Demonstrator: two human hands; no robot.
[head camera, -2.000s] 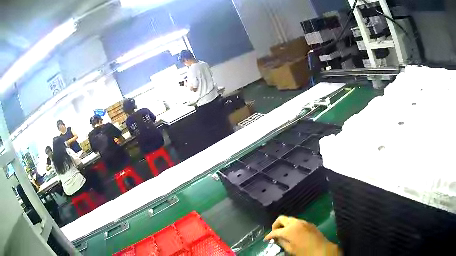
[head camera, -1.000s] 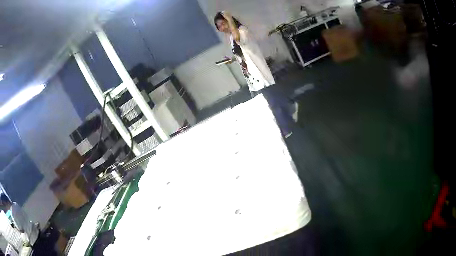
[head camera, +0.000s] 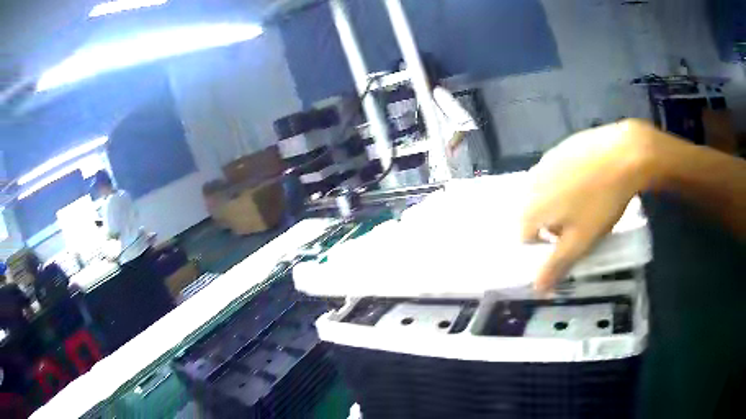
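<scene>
My right hand (head camera: 585, 200) reaches in from the right edge, slightly blurred. It grips the front right part of the upper white tray (head camera: 409, 262). That tray is raised a little at its front edge. Beneath it, a white-rimmed tray (head camera: 491, 348) shows dark pockets holding pale, phone-sized parts (head camera: 564, 321) with round holes. These trays top a tall stack of black trays (head camera: 491, 389). My left hand is not in view.
A lower stack of black trays (head camera: 258, 360) stands left of the tall stack, on a green surface beside a long white strip (head camera: 196, 327). A person in white (head camera: 450, 135) stands behind the stack. Cartons (head camera: 253, 196), racks and other people are farther back.
The view has swung right, then partly back left. My right hand, low beside the trays at first and then out of view, now holds the white tray, whose front edge has risen.
</scene>
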